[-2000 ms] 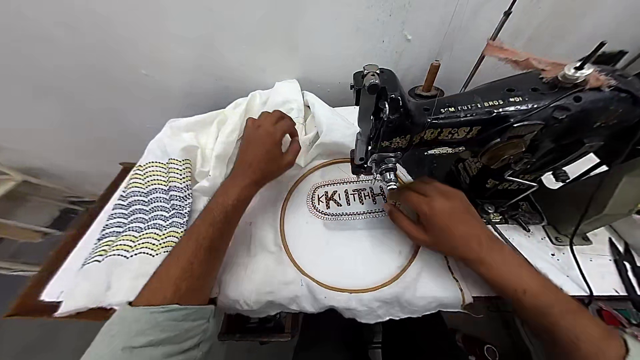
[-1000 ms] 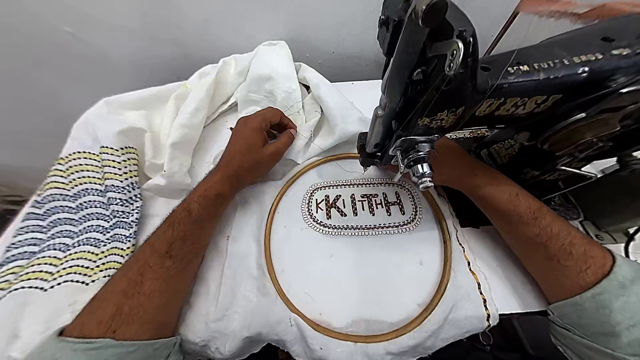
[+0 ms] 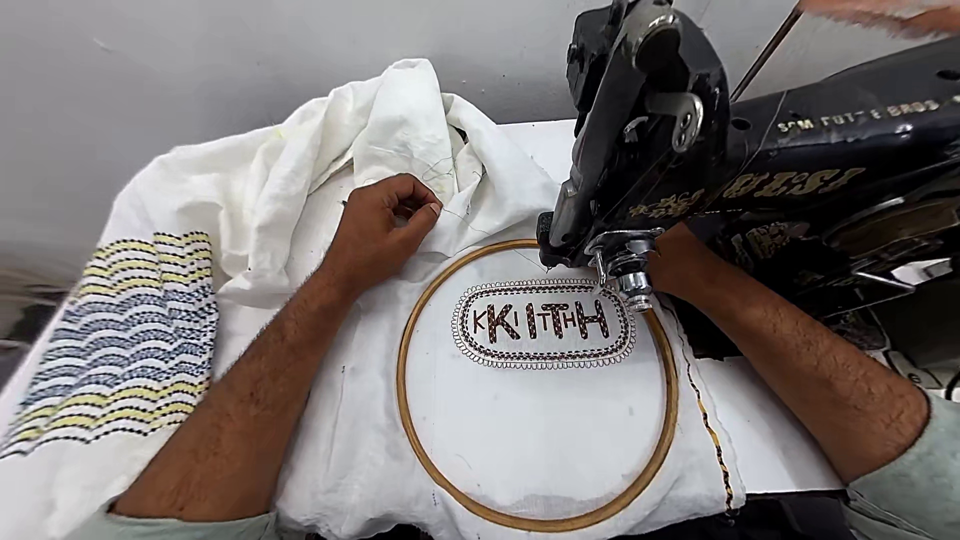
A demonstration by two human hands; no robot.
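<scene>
White cloth [image 3: 555, 427] is stretched in a round wooden embroidery hoop [image 3: 405, 390] beneath the head of a black sewing machine [image 3: 645, 127]. Dark stitched lettering inside a looped oval border [image 3: 544, 324] lies in the hoop's upper part, close to the metal needle clamp [image 3: 634, 277]. My left hand [image 3: 390, 225] pinches a thin thread [image 3: 469, 225] between thumb and fingertips, above bunched white cloth left of the hoop. My right hand [image 3: 671, 259] is behind the needle area at the hoop's upper right; its fingers are hidden by the machine head.
Yellow and blue wavy embroidery [image 3: 127, 330] covers the cloth at the left. Folded cloth [image 3: 405, 112] is heaped against the grey wall [image 3: 225, 60]. The machine's arm [image 3: 847, 150] fills the right side, and a metal rod [image 3: 765, 56] rises behind it.
My right hand has moved from in front of the needle, over the lettering, to behind the machine head. My left hand stays left of the hoop. The view has moved closer.
</scene>
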